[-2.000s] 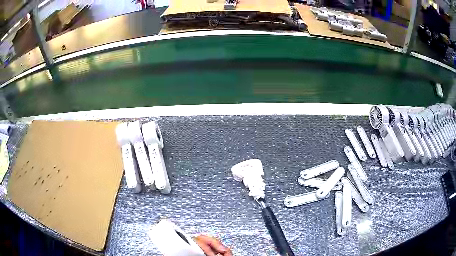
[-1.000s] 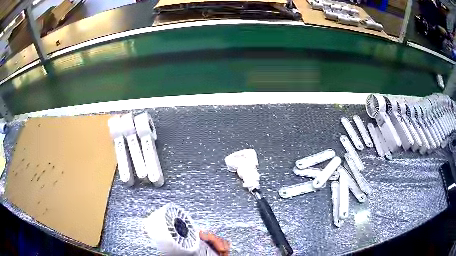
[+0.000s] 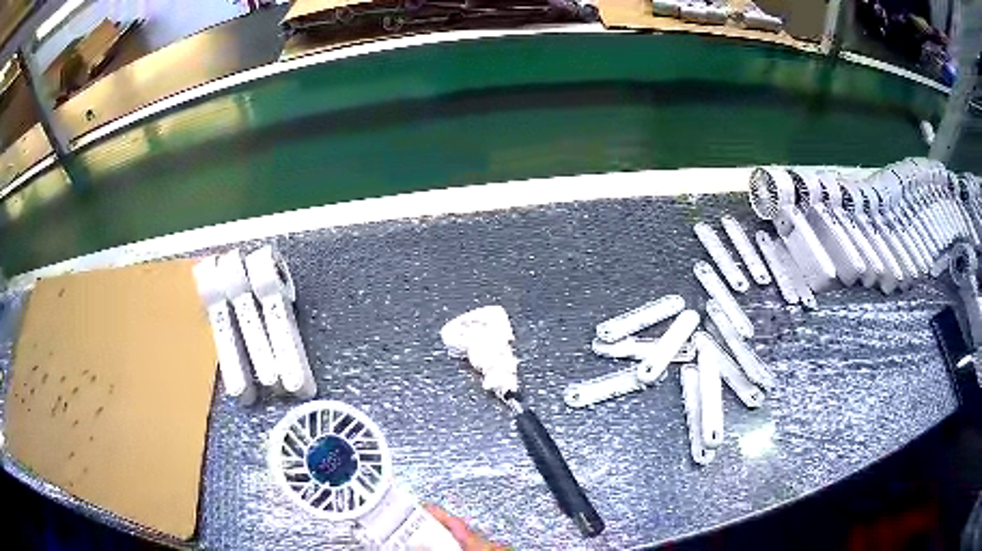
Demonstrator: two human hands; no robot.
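Note:
A white handheld fan (image 3: 331, 461) is at the bottom, left of centre, its radial grille and dark blue hub facing me. Its handle runs down to the right, out of the picture. My right hand (image 3: 465, 530) holds the handle; only some fingers show at the bottom edge. My left hand is not in view. A padded mallet (image 3: 551, 465) with a lumpy white head and black grip lies right of the fan. Loose white handle covers (image 3: 641, 319) lie in a pile right of centre. Three set-aside fans (image 3: 253, 328) stand side by side at left.
A tan cardboard sheet (image 3: 113, 393) with dark specks lies at left. A dense row of white fans (image 3: 861, 231) is at right, with a dark flat object (image 3: 952, 347) below it. A green conveyor (image 3: 431, 124) runs beyond the bench. Cartons and pale parts are behind it.
The held fan has turned from edge-on so its grille faces me, and its head has moved slightly left. The view has shifted right, showing another fan at the right edge.

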